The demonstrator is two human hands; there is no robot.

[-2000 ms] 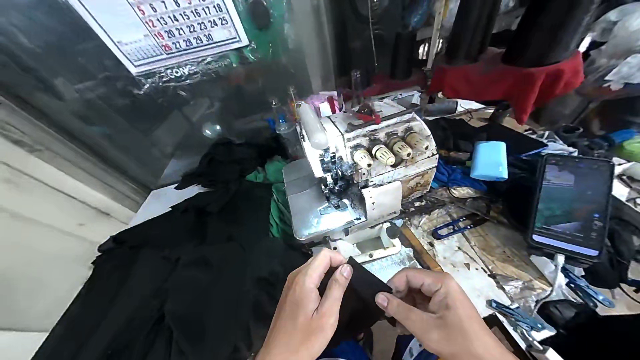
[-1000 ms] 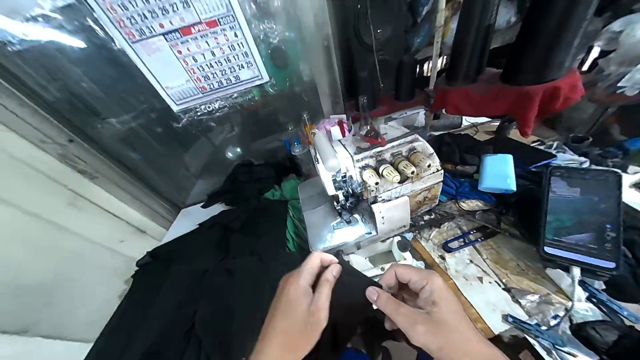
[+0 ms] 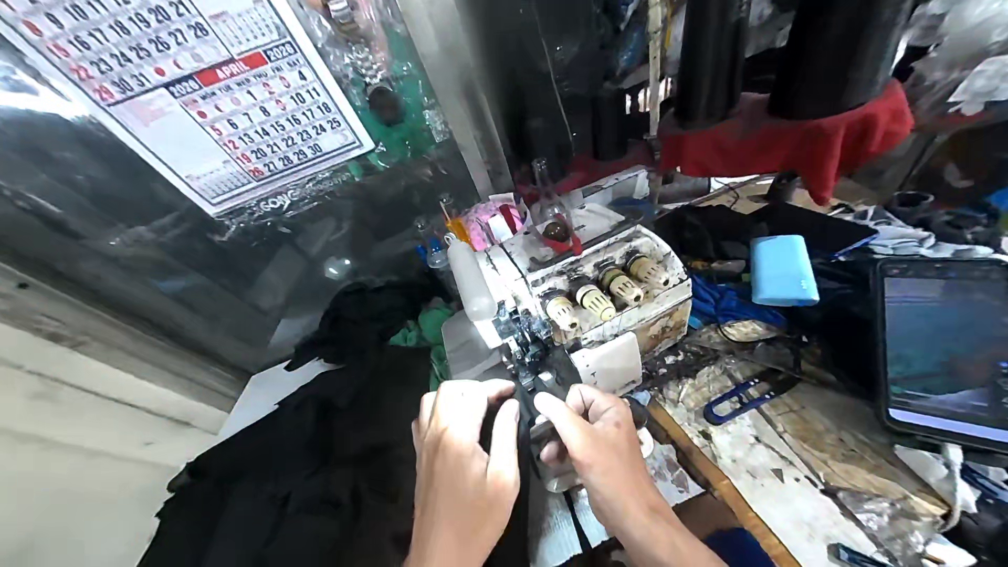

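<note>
An overlock sewing machine [image 3: 583,291] with a worn white body and several tension dials stands in front of me. Just before its needle and presser foot area, my left hand [image 3: 472,449] grips a piece of black fabric [image 3: 516,504] between thumb and fingers. Close on its right, my right hand [image 3: 594,441] pinches the fabric near the machine's plate; its fingertips partly hide the cloth. A thin black strip hangs below the hands. The fabric's edge at the presser foot is hard to make out.
Black cloth [image 3: 291,472] is heaped at the left. Blue thread snips [image 3: 740,398], a light blue case [image 3: 783,270] and a phone [image 3: 945,346] lie or stand at the right. A wall calendar [image 3: 260,118] hangs upper left; black thread cones [image 3: 713,63] stand behind on red cloth.
Both hands have moved up and forward with the black fabric, from in front of the machine to its presser foot area. They are closer together.
</note>
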